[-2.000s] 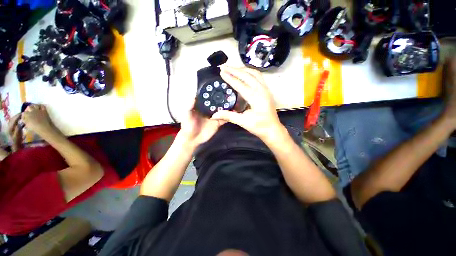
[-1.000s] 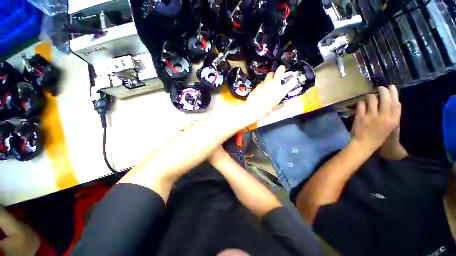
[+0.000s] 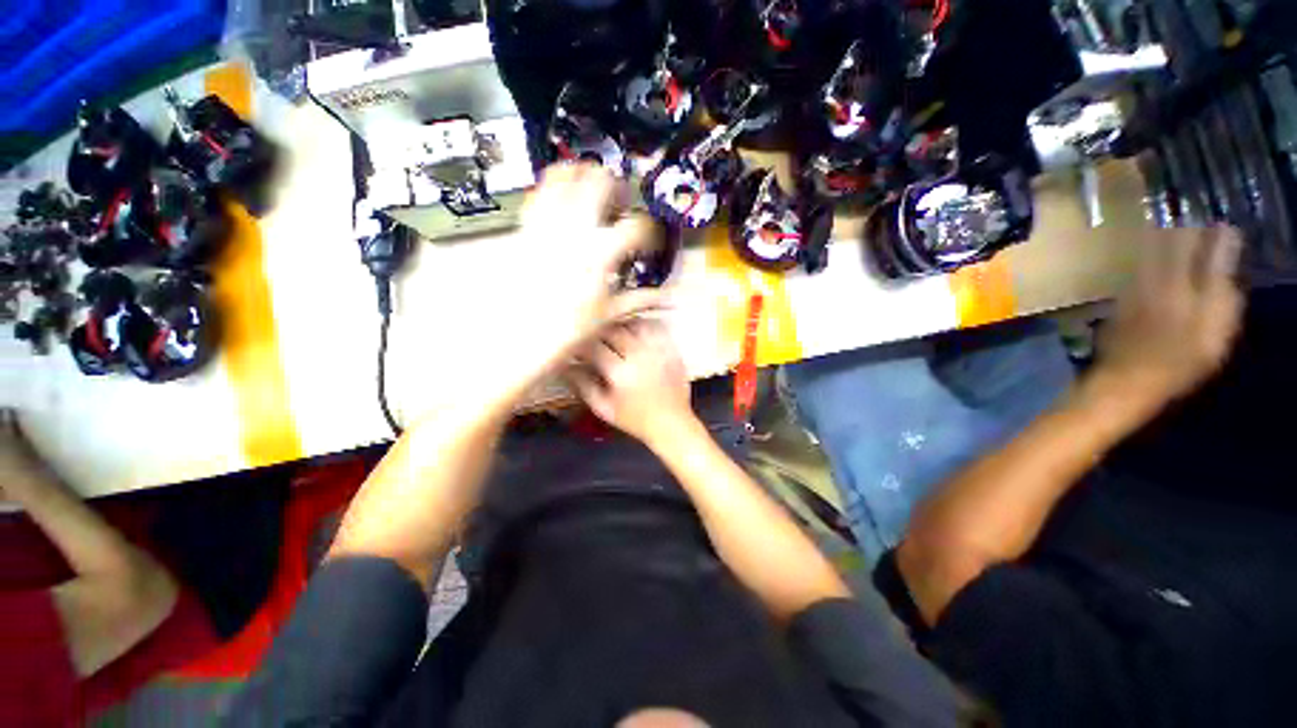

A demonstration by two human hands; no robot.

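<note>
My left hand (image 3: 569,235) is blurred, stretched over the bench beside the grey metal box. A black rounded unit (image 3: 649,256) shows partly behind its fingers; whether the hand touches it is unclear. My right hand (image 3: 640,373) is at the bench's front edge near my body, fingers bent; whether it holds anything is hidden. More black units with silver and red insides stand behind, one at the front (image 3: 775,225). A black oval shell with a silvery inside (image 3: 956,221) stands further right.
The grey metal box (image 3: 427,107) stands behind, with a black cord (image 3: 384,313) running forward. A red-handled tool (image 3: 748,356) lies over the bench edge. Black units (image 3: 164,327) crowd the left. A neighbour's blurred hand (image 3: 1173,313) is at right, another person's arm at far left.
The black housing with a ring of holes, earlier in both hands, is out of sight. My left hand has drawn back from the oval shell towards the grey box. The view has shifted.
</note>
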